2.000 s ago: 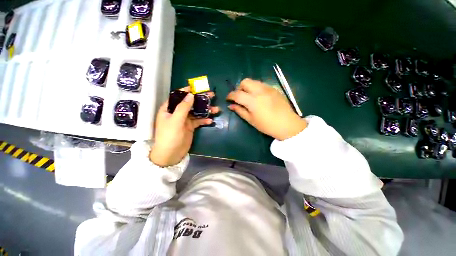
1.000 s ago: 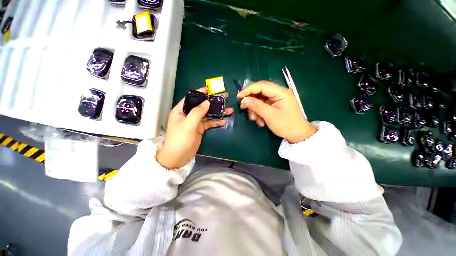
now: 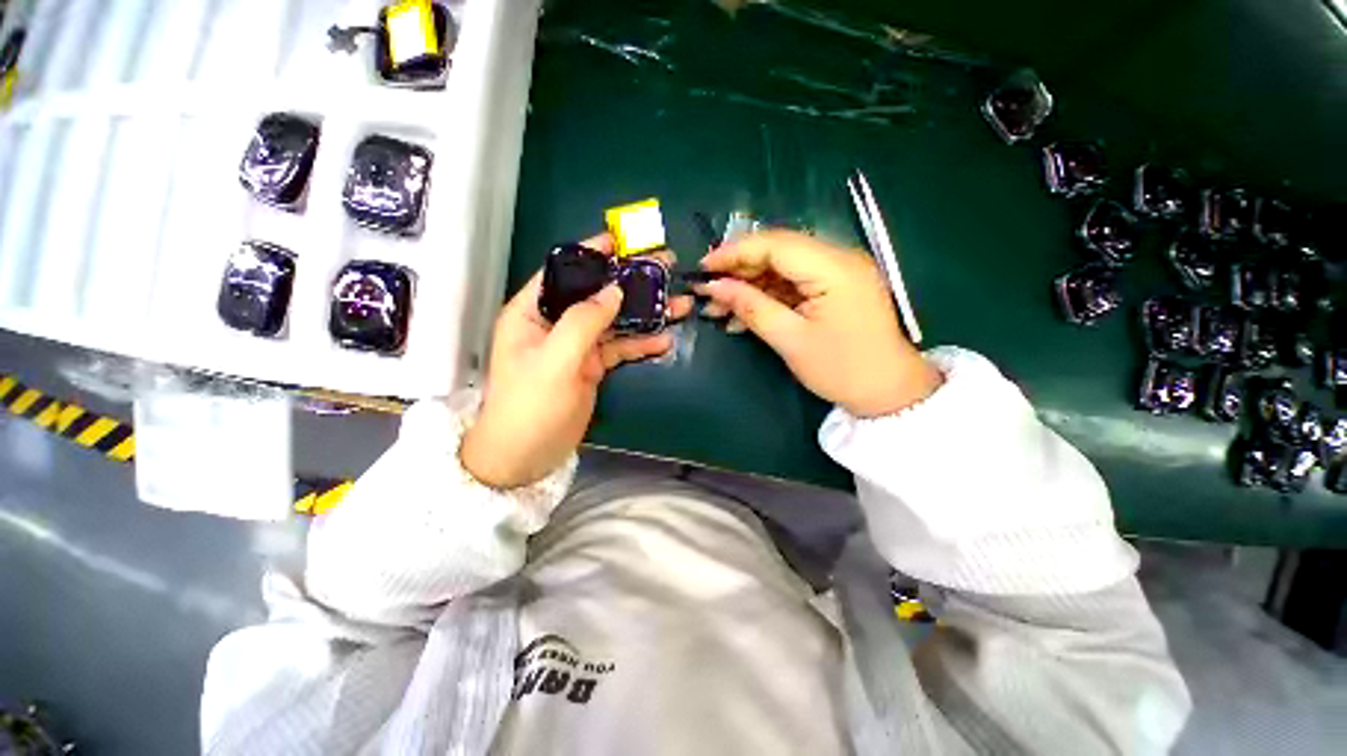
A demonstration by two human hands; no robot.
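Note:
My left hand (image 3: 544,377) holds a black rounded-square housing (image 3: 641,293) and a second black rounded piece (image 3: 573,281) side by side, thumb on top. A yellow-and-white battery (image 3: 635,226) sticks out above the housing. My right hand (image 3: 805,303) pinches a tiny dark part (image 3: 693,278) between thumb and fingertips, close to the right side of the housing; whether the part touches the housing cannot be told. A few thin dark pieces (image 3: 706,229) and a shiny clear film (image 3: 740,225) lie on the mat just beyond my right fingertips.
A white tray (image 3: 318,244) with black units in pockets stands at left, one unit with a yellow battery (image 3: 412,30). Silver tweezers (image 3: 885,257) lie right of my right hand on the green mat (image 3: 827,89). Many black housings (image 3: 1167,328) are spread at right. A whitish box (image 3: 214,455) sits low at left.
My right hand has come closer to the housing, now with a tiny dark part between its fingertips. Since the first frame, my left hand, with the housing and battery, has shifted to the right.

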